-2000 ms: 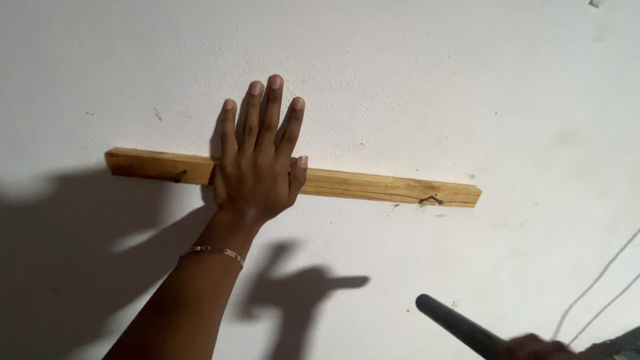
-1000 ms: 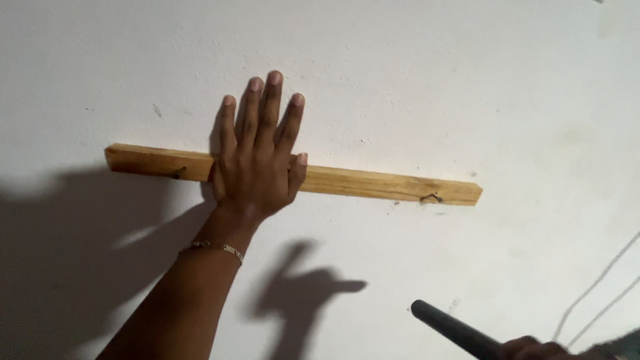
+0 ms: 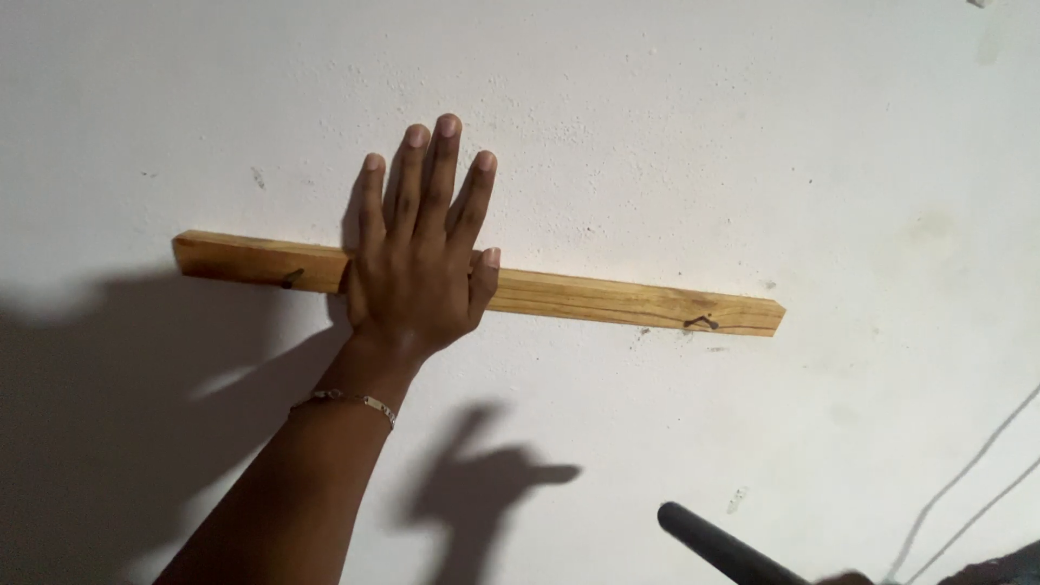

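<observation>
My left hand (image 3: 418, 252) lies flat across a wooden strip (image 3: 626, 301), palm against it and the white wall, with the fingers spread and pointing up. The strip runs nearly level, its right end a little lower. A dark nail (image 3: 292, 278) sticks out near its left end and another bent-looking nail (image 3: 700, 322) near its right end. At the bottom right, my right hand (image 3: 845, 578) is mostly cut off by the frame edge. It is at the lower end of a dark rod-like handle (image 3: 719, 540), whose rounded tip points up and left.
The white wall (image 3: 585, 162) has small bumps, scuffs and stains. Shadows of the arms fall on its left and lower middle parts. Two thin grey lines (image 3: 967, 471), perhaps cords or their shadows, run down at the lower right.
</observation>
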